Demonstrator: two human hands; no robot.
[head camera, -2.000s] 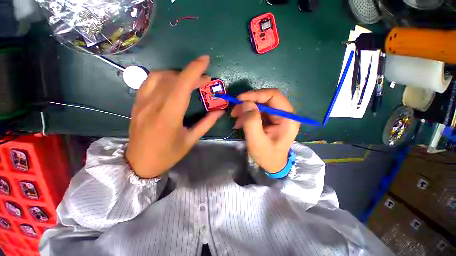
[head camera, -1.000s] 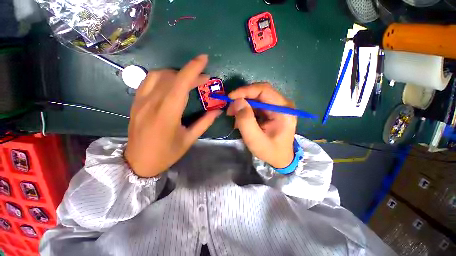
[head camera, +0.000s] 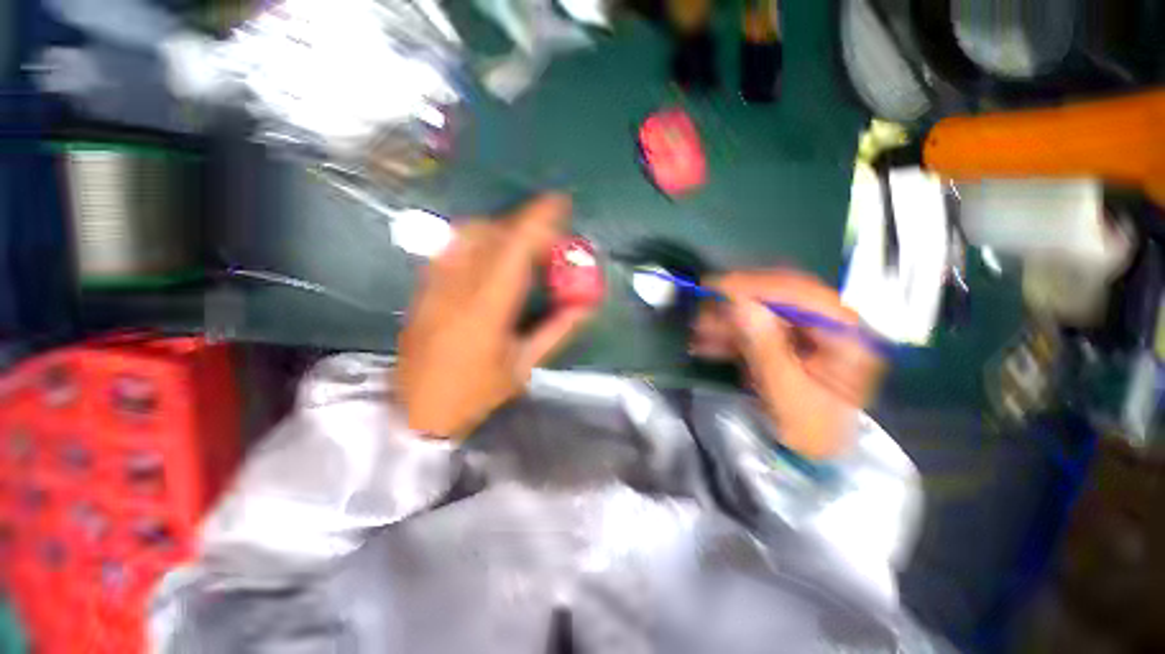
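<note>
The frame is blurred. My left hand (head camera: 473, 319) holds a small red housing (head camera: 576, 271) between thumb and fingers, above the green mat. My right hand (head camera: 805, 351) holds a slim blue stick (head camera: 818, 318) like a pen, its tip pointing left and apart from the housing. A second red housing (head camera: 673, 152) lies on the mat further back. The inside of the held housing is too blurred to tell, apart from a bright spot.
A shiny bag (head camera: 339, 77) lies back left, with a white disc (head camera: 420, 231) near my left hand. A wire spool (head camera: 134, 213) and red compartment tray (head camera: 115, 460) are left. White paper (head camera: 898, 256) and an orange handle (head camera: 1048, 143) are right.
The view has shifted and blurred. My right hand and the blue stick have moved right, away from the housing. My left hand still holds the housing.
</note>
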